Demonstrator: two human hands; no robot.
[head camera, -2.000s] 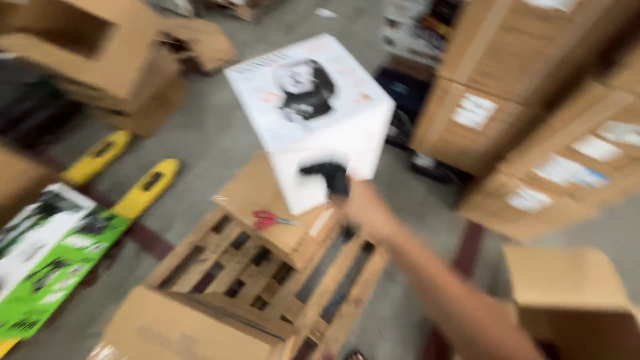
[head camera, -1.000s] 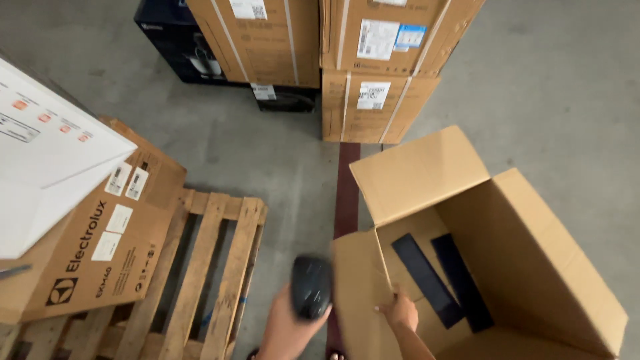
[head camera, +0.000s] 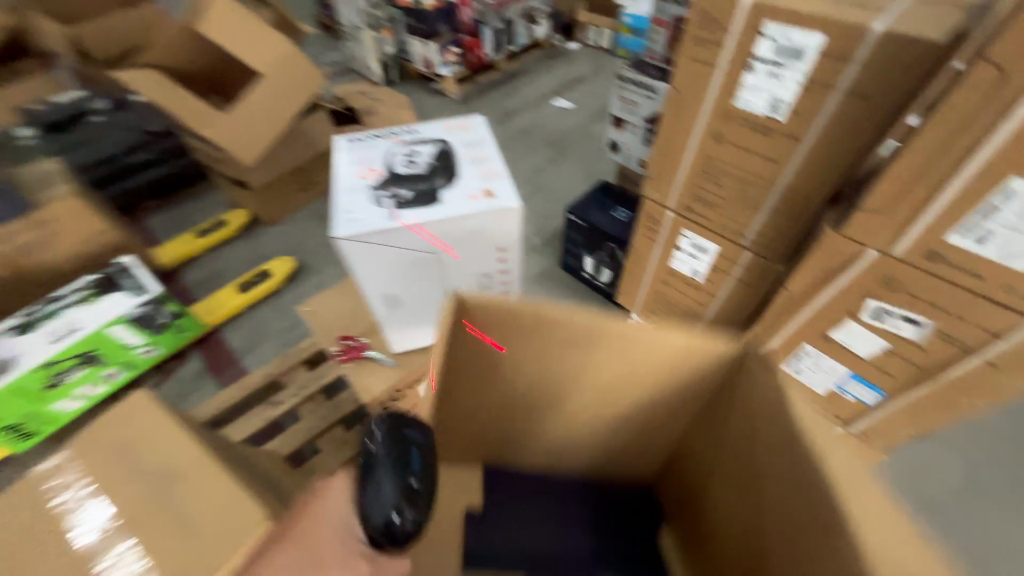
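Observation:
My left hand (head camera: 332, 528) comes in from the bottom edge, closed around a black handheld barcode scanner (head camera: 398, 480). Just to its right is an open cardboard box (head camera: 592, 384), tilted in view, with dark flat pieces (head camera: 568, 520) at its bottom. Red scan lines fall on the box's inner wall and on a tall white carton (head camera: 424, 280) with a picture of a black appliance. Red-handled scissors (head camera: 360, 350) lie on a flat brown carton beside the white one, over a wooden pallet (head camera: 280, 400). My right hand is out of view. The picture is blurred.
Strapped brown cartons (head camera: 720, 160) stand stacked at the right, a dark blue carton (head camera: 600, 236) beside them. Yellow pallet-jack forks (head camera: 244, 290) and a green-and-white carton (head camera: 88, 352) are at the left. A taped carton (head camera: 136, 488) fills the lower left; opened boxes (head camera: 232, 88) lie behind.
The view has swung left from one second ago. My right hand, then on the open box's edge, has gone out of view. That box now overlaps the pallet in view; the red scan lines have appeared.

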